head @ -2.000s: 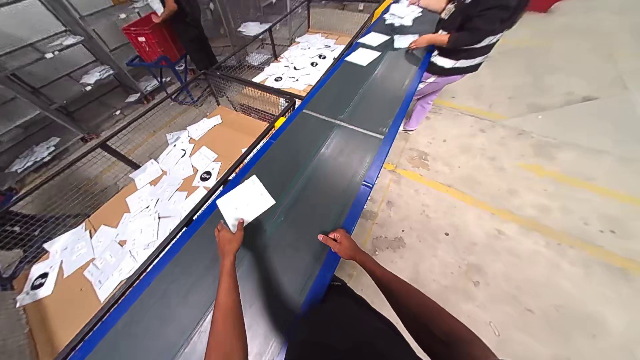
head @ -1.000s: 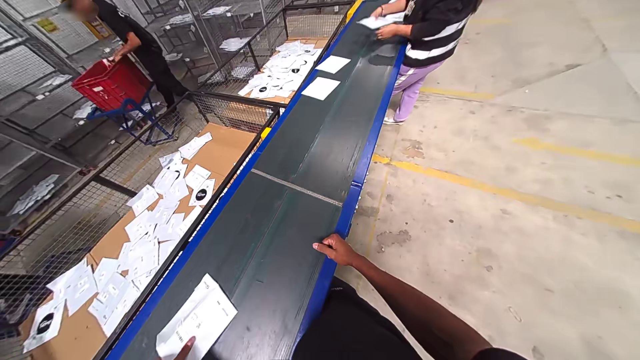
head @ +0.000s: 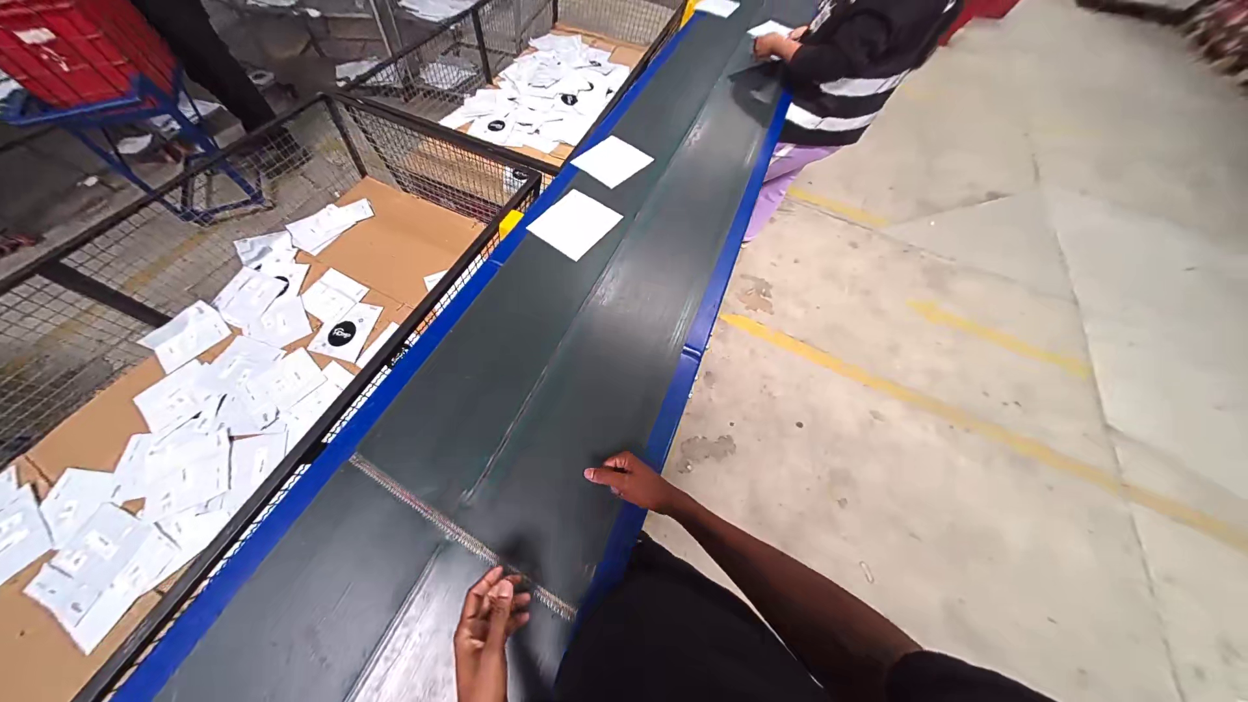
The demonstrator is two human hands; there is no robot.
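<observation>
My left hand (head: pixel 492 609) hovers over the dark conveyor belt (head: pixel 526 390), near its stitched seam, with its fingers loosely curled and holding nothing. Further up, my right hand (head: pixel 629 480) is at the belt's blue right edge, thumb out and fingers folded, with nothing seen in it. Beyond both hands, a white envelope (head: pixel 575 225) lies flat on the belt, and another white envelope (head: pixel 612 162) lies just past it. A third white envelope (head: pixel 717 8) is near the far end.
Wire-mesh cages hold white envelopes (head: pixel 185 468) on cardboard (head: pixel 409 229) left of the belt. A person in a striped dark top (head: pixel 858 88) stands at the belt's far right, hands at an envelope. A red crate (head: pixel 83 49) sits on a blue trolley upper left.
The envelope that was at my left hand is out of view, and that hand is empty. The belt seam and the two envelopes beyond it have come nearer. My right hand stays at the belt's edge.
</observation>
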